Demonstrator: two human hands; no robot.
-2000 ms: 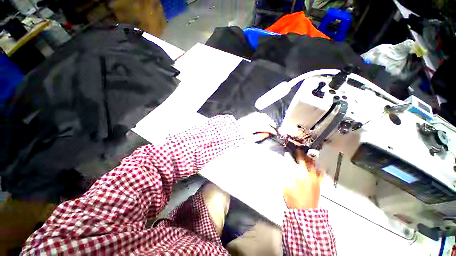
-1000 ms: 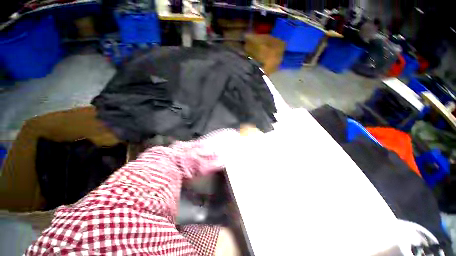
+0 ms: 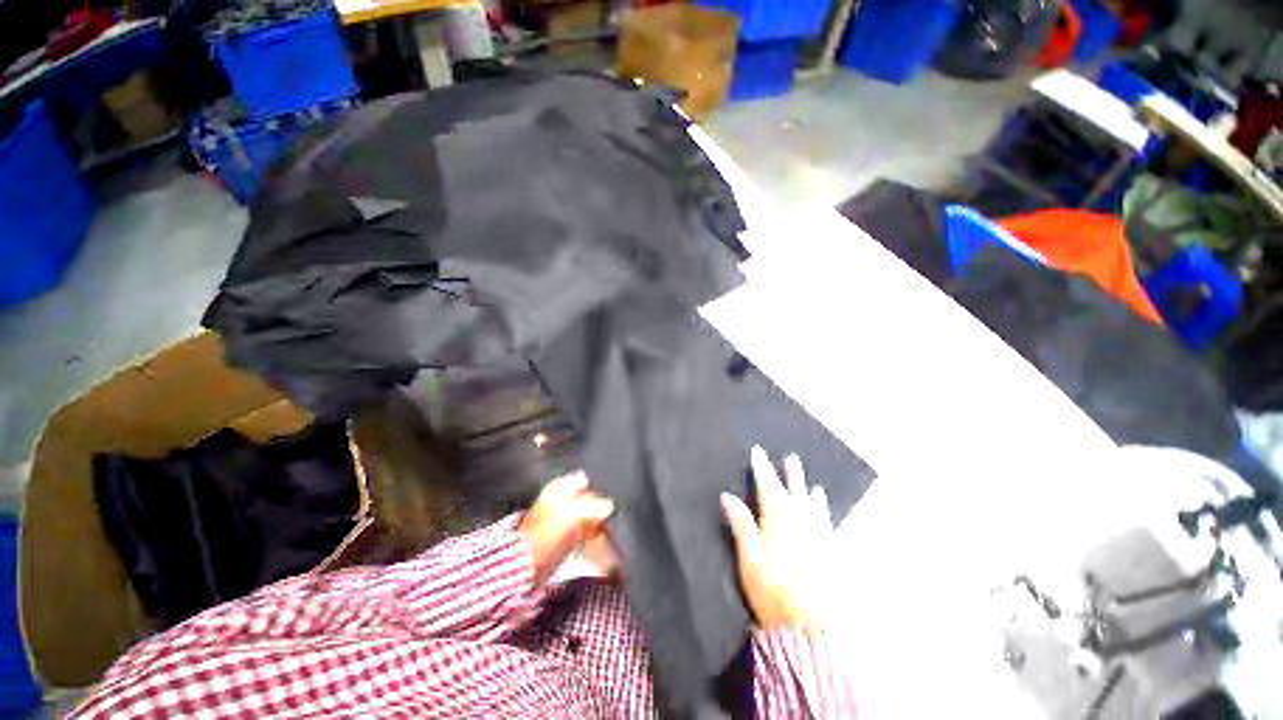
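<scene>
A black fabric panel (image 3: 661, 492) hangs in folds from the pile of cut pieces (image 3: 528, 211) towards me, over the near edge of the white table. My left hand (image 3: 570, 521) has its fingers closed at the panel's left edge. My right hand (image 3: 777, 542) lies with fingers spread on a flat black piece (image 3: 795, 422) on the table, just right of the folded panel. The lower end of the panel runs down between my forearms.
The white sewing machine (image 3: 1126, 591) is at the lower right, blurred. A cardboard box (image 3: 71, 464) with black fabric inside stands at the left. More black fabric (image 3: 1041, 324) lies beyond the table's far edge, by an orange piece (image 3: 1083, 253). Blue bins (image 3: 282, 63) stand behind.
The view has swung left from the machine to the pile. My left hand has moved back from the pile towards me, with fabric now drawn over the table edge. My right hand has come into view.
</scene>
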